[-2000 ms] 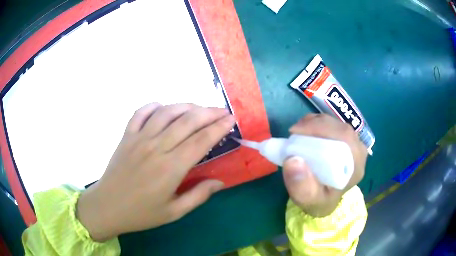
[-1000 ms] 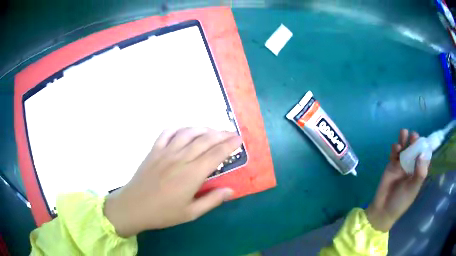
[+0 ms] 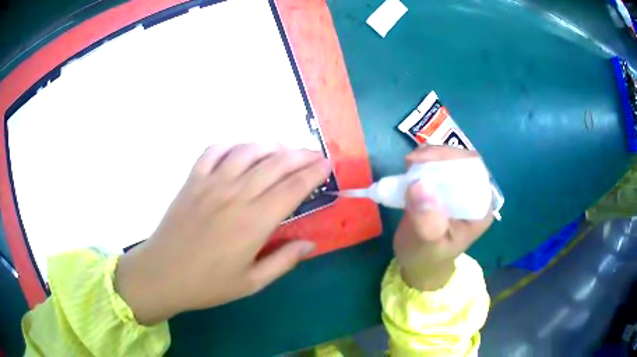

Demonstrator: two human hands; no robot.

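Note:
A display panel point(image 3: 154, 118), white with a thin black border, lies in a red-orange foam tray point(image 3: 342, 125). My left hand point(image 3: 230, 223) lies palm down over the panel's near right corner. Its fingertips press by the corner; anything under them is hidden. My right hand point(image 3: 436, 230) holds a translucent white squeeze bottle point(image 3: 447, 190) on its side. The bottle's thin tip points left and reaches the dark corner beside my left fingertips. Whether liquid comes out cannot be told.
A B-7000 adhesive tube point(image 3: 436, 123) lies on the green bench point(image 3: 538, 125), partly hidden behind my right hand. A small white card point(image 3: 386, 17) lies at the top, right of the tray. A blue item point(image 3: 552, 247) and a yellow line show beyond the bench's near right edge.
Since one second ago, my right hand has come back from the far right with the bottle to the panel corner. My left hand stays at the corner. The view has shifted closer.

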